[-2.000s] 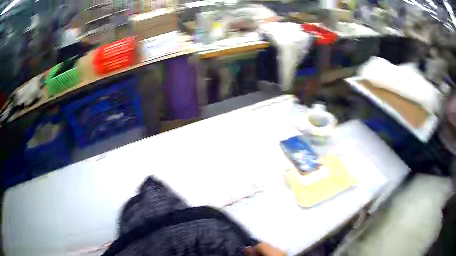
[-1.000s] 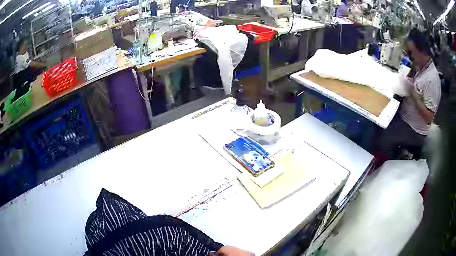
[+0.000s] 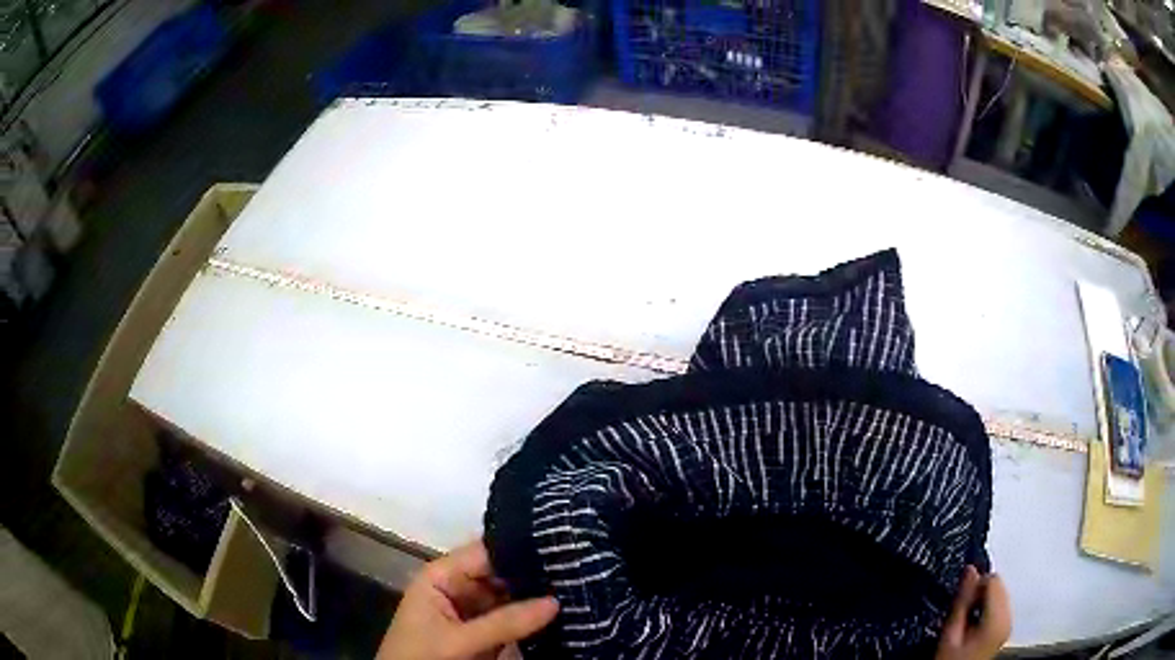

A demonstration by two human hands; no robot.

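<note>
A black garment with thin broken white stripes (image 3: 799, 445) lies on the near part of the white table, with a plain dark band along its edge and a dark round opening facing up. A striped pointed piece stands out behind it. My left hand (image 3: 458, 609) pinches the dark band at the garment's left side between thumb and fingers. My right hand (image 3: 975, 619) holds the garment's right edge; it is partly cut off by the lower rim. I cannot tell whether it also holds a tool.
A tape measure (image 3: 477, 329) runs along the white table (image 3: 541, 181). At the right end lie a blue phone (image 3: 1125, 413), a pale strip (image 3: 1099, 322) and a yellow-tan pad (image 3: 1116, 526). A cardboard box (image 3: 123, 400) is at the left end. Blue baskets (image 3: 715, 49) stand behind.
The view has turned left and down, so the phone and pad now lie at the far right. More of the garment shows, and both hands are now visible on its edges.
</note>
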